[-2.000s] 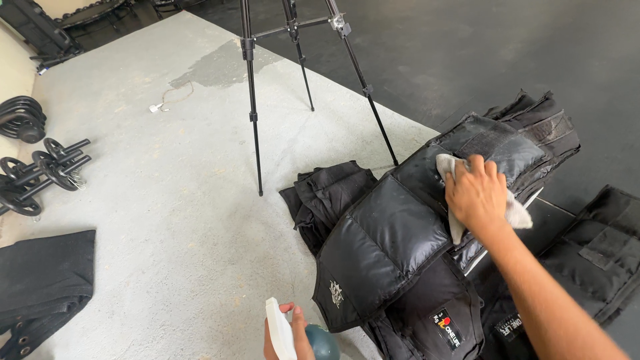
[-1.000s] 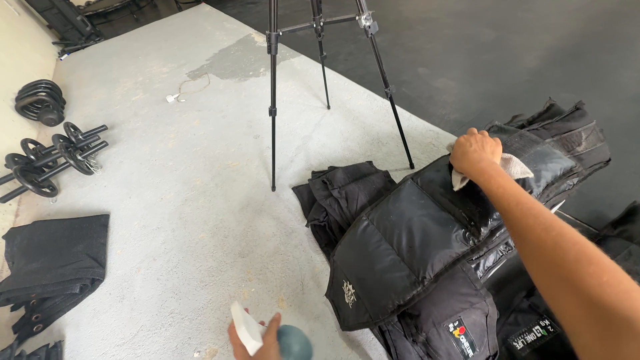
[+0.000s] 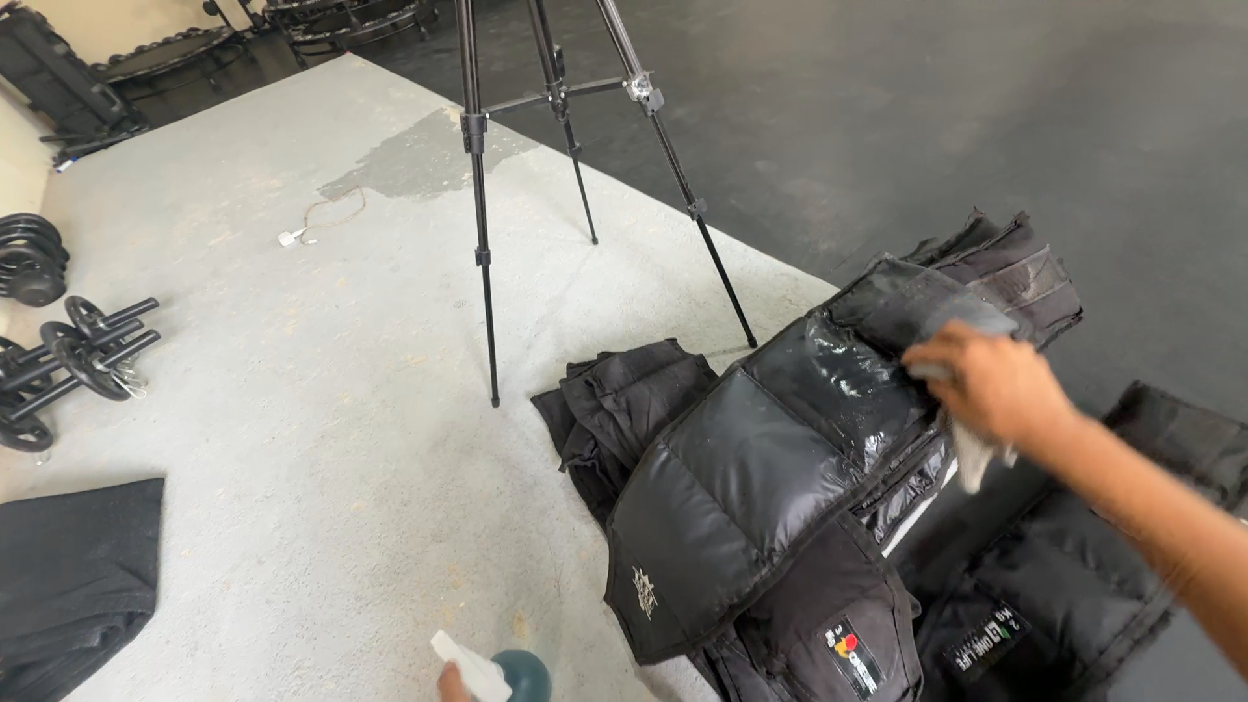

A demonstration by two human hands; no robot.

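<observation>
A quilted black vest (image 3: 751, 468) with a glossy surface lies over a stack of dark garments at the right. White wet streaks show on its upper panel. My right hand (image 3: 985, 380) grips a pale cloth (image 3: 970, 453) at the vest's upper right part; the hand is slightly blurred. At the bottom edge my left hand (image 3: 453, 682) is mostly cut off by the frame, its visible finger around the white head of a spray bottle (image 3: 526, 675) with a blue-green body.
A black tripod (image 3: 485, 244) stands behind the vest. Folded dark garments (image 3: 639, 390) lie beside it, another quilted vest (image 3: 1053, 546) at right. Dumbbell bars with plates (image 3: 73, 356) and dark cloth (image 3: 78, 585) are on the left floor. A thin cord (image 3: 336, 210) lies farther back.
My right hand has moved with the cloth over the vest's upper part, and white streaks now show there. My left hand with the spray bottle is lower, mostly out of view.
</observation>
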